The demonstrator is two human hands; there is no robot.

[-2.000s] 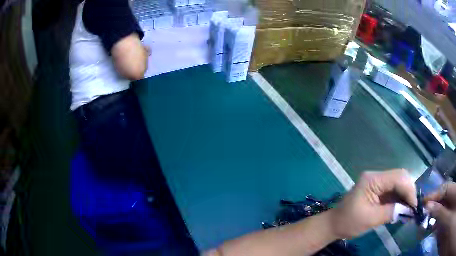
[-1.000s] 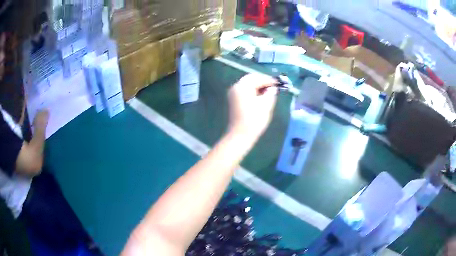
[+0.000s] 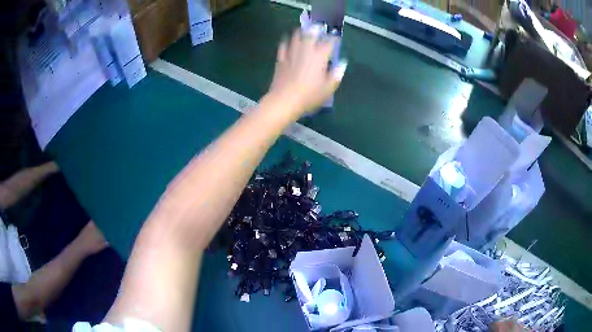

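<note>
My left hand [image 3: 304, 70], blurred, reaches from the lower left to the top of a tall white retail box [image 3: 328, 100] on the conveyor, hiding much of it. Whether it holds anything cannot be seen. My right hand [image 3: 507, 326] shows only as a sliver at the bottom edge, at a pile of white straps [image 3: 535, 295]. A tangled pile of black cables [image 3: 276, 224] with silver glints lies mid-table. Right of it stand several open boxes with raised flaps; the nearest box [image 3: 380, 285] shows a white rounded device [image 3: 331, 306] inside.
The dark green conveyor [image 3: 389, 97] has a pale rail [image 3: 350, 159] along it. Another worker's arms [image 3: 68, 259] are at left. White boxes [image 3: 126, 52] and a brown carton [image 3: 159, 29] stand at the upper left. A dark open carton [image 3: 542, 123] is at right.
The view has tilted down, bringing the cable pile, nearer boxes and strap pile into fuller view. My left hand, earlier holding a small dark cable short of the conveyor box, is now at a box's top.
</note>
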